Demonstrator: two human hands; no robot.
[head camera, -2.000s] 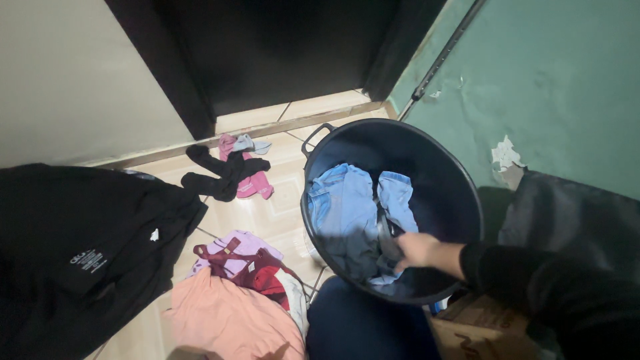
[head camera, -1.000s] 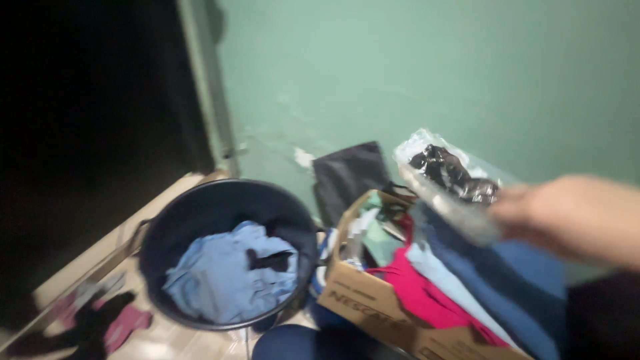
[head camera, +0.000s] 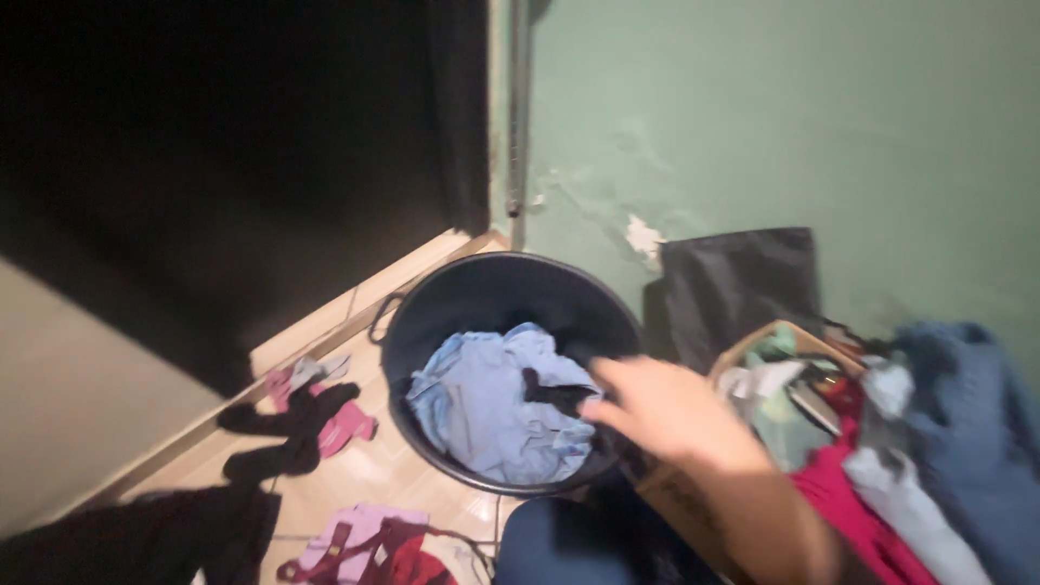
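My right hand (head camera: 674, 410), blurred, reaches in from the lower right over the right rim of a round dark tub (head camera: 508, 490). Its thumb and fingertips are beside the end of a small black cloth item (head camera: 561, 396); whether they pinch it cannot be told. That item lies on light blue denim-like clothing (head camera: 487, 406) inside the tub. My left hand is out of view.
Pink and black socks (head camera: 296, 422), maroon and lilac garments (head camera: 366, 544) and black clothing (head camera: 162, 532) lie on the tiles. A cardboard box (head camera: 682, 504) holds clothes at right, near a black bag (head camera: 743, 284) against the green wall.
One second ago my right hand held a clear plastic bag with dark contents above the box. It is now over the tub's right side, and that bag is no longer seen in it.
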